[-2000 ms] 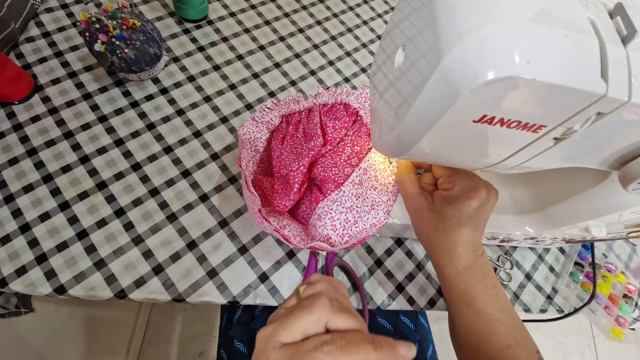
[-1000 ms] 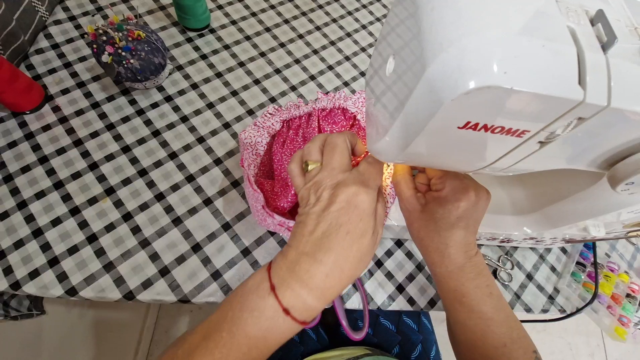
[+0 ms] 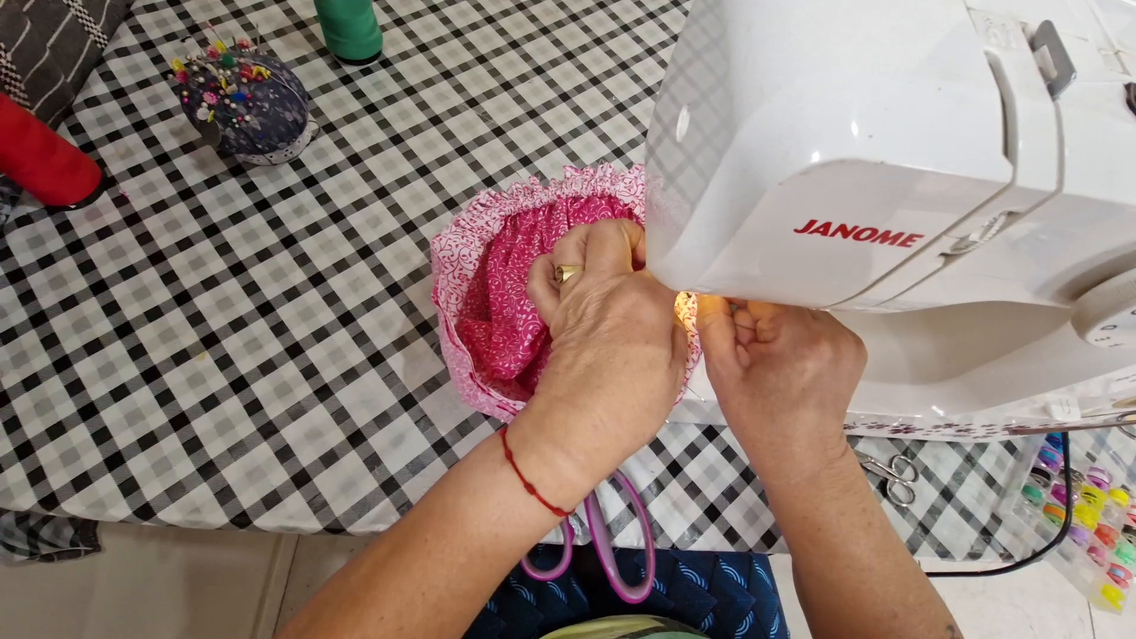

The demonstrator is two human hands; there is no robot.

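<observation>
A gathered pink patterned fabric piece (image 3: pixel 506 302) with a lighter ruffled edge lies at the left end of a white Janome sewing machine (image 3: pixel 852 177). My left hand (image 3: pixel 612 328), with a ring and a red cord at the wrist, reaches over the fabric; its fingertips are partly hidden beside the machine head. Just right of the needle area, my right hand (image 3: pixel 777 364) pinches at the fabric's lit edge, its fingertips partly under the head. The needle and presser foot are hidden. Purple-handled scissors (image 3: pixel 621 541) lie at the table edge below my left wrist.
On the checked tablecloth (image 3: pixel 222 382) stand a pincushion (image 3: pixel 248 106), a green thread spool (image 3: pixel 349 31) and a red one (image 3: pixel 44 160). Small metal scissors (image 3: pixel 892 475) lie beyond my right wrist. A clear box of coloured bobbins (image 3: pixel 1092 524) and a black cable (image 3: pixel 1056 532) are at lower right.
My left hand was at the purple-handled scissors two seconds ago; it has left them and moved up onto the pink fabric. My right hand has stayed beside the machine head.
</observation>
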